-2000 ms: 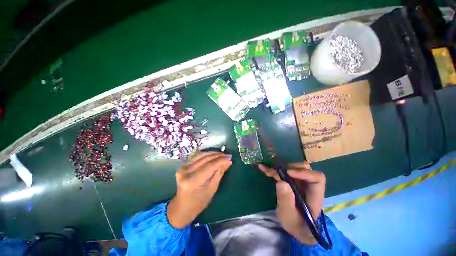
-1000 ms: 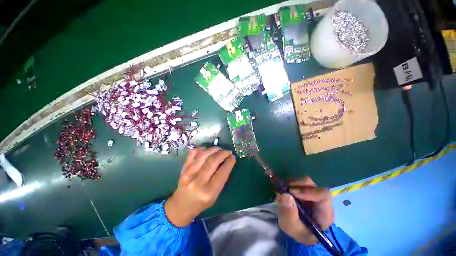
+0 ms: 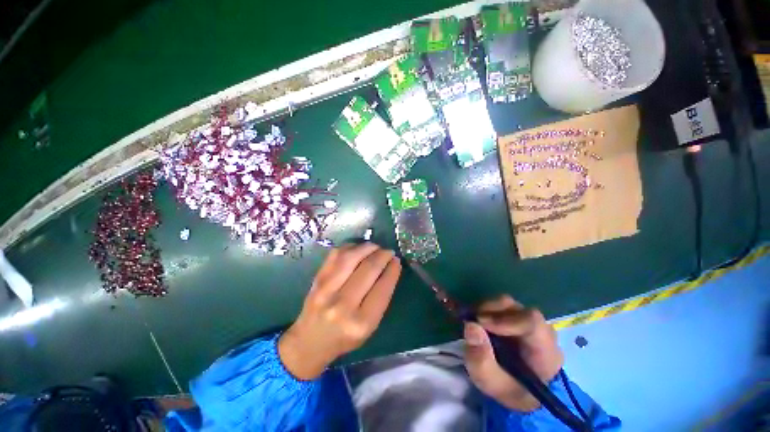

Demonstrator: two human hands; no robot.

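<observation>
A single green and silver-grey circuit board [image 3: 414, 221] lies flat on the dark green bench in front of me. My right hand [image 3: 512, 350] holds a black soldering iron [image 3: 525, 369], its thin metal tip pointing up-left to the board's lower left corner. My left hand [image 3: 342, 308] rests just left of that corner, fingers together and pointing at the tip. Its fingertips hide whether it pinches a small part. A tiny white part [image 3: 367, 234] lies above my left fingers.
Several boards [image 3: 469, 116] lie overlapping near the pale rail. A white tub [image 3: 598, 55] of silvery pieces stands right of them, above a tan cardboard piece [image 3: 571, 181]. A white-and-red parts pile [image 3: 245, 181] and a dark red pile [image 3: 129, 236] lie left. Black cords [image 3: 696, 211] hang right.
The iron's tip has moved from the board's lower right to its lower left corner, close to my left fingertips. The view has shifted, so the bench things sit higher in the picture than at first.
</observation>
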